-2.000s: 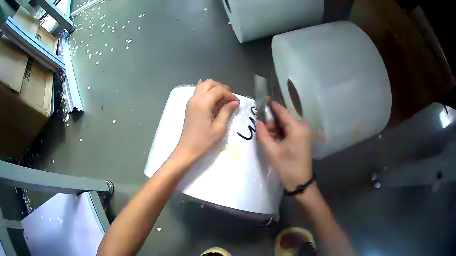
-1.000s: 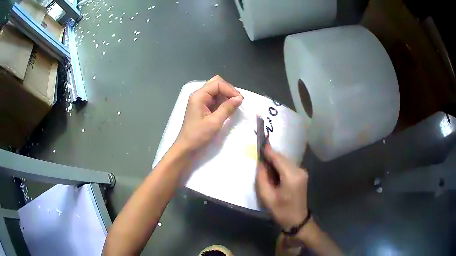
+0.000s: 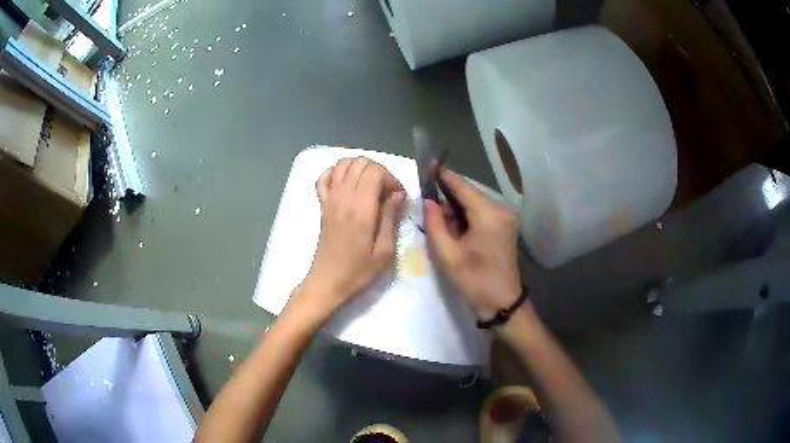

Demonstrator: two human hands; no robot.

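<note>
A white material roll (image 3: 407, 320) lies on the floor in front of me. A yellowish patch (image 3: 417, 260) shows on its surface. The black handwriting is mostly hidden by my right hand. My left hand (image 3: 353, 227) rests on the roll's upper left part with fingers curled and thumb near the index finger; whether it pinches anything is unclear. My right hand (image 3: 475, 247) is closed around a slim, dark blade (image 3: 424, 156), a little blurred. The blade points away from me at the roll's far right edge, close beside my left fingertips.
A large whitish roll (image 3: 580, 138) with a hollow core lies to the right, and another roll (image 3: 476, 26) lies beyond it. Brown cartons (image 3: 52, 164) and metal frames (image 3: 95, 313) stand at the left. Small white bits lie on the floor. Two tan round shapes show at the bottom edge.
My right hand has moved away from me with the blade, from the roll's middle to its far edge. My left fingers have drawn a little nearer. The view has shifted slightly.
</note>
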